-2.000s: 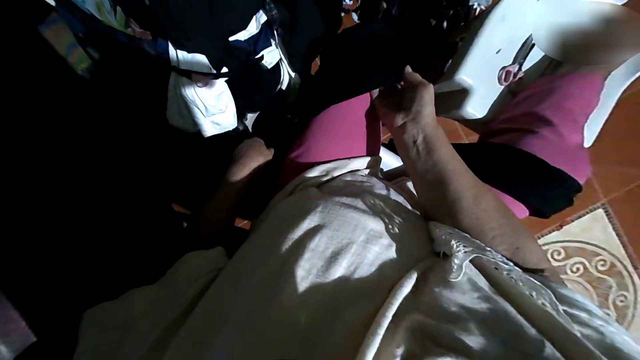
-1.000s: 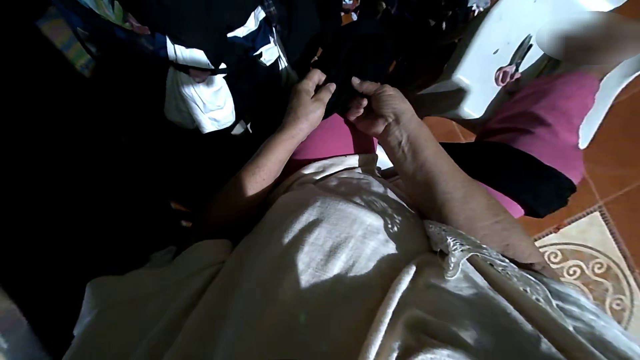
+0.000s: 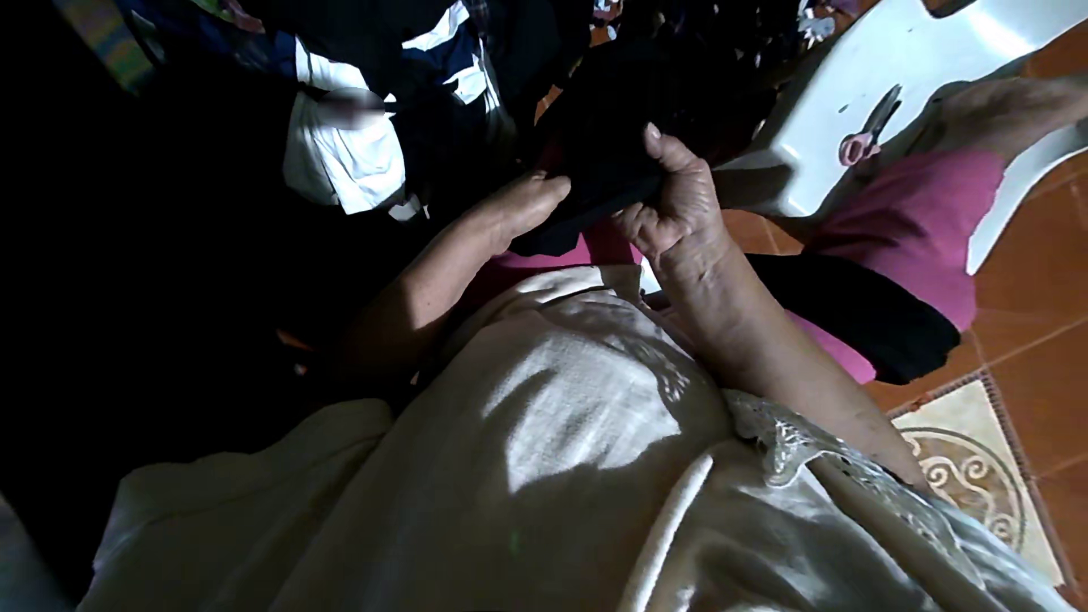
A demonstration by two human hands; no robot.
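A piece of black fabric (image 3: 595, 161) is stretched between my hands above my lap, its lower edge over the pink trousers (image 3: 561, 262). On its left side my left hand (image 3: 531, 206) grips the cloth, fingers mostly hidden under it. At its right edge my right hand (image 3: 676, 191) holds the cloth with curled fingers, thumb raised. Another black cloth (image 3: 875, 314) lies across the pink trouser leg at the right. Scissors with pink handles (image 3: 860, 146) rest on a white plastic chair (image 3: 816, 127), away from both hands. The far part of the held fabric merges into shadow.
White cloth (image 3: 344, 153) and dark garments are heaped at the upper left. A bare foot or lower leg (image 3: 1011, 110) rests by the chair at upper right. Terracotta floor tiles (image 3: 1028, 365) surround a patterned cream tile (image 3: 977, 459) at lower right. The left side is in deep shadow.
My left hand has moved up and right from its place two seconds ago. One second ago both hands were close together at the black fabric; now they are farther apart.
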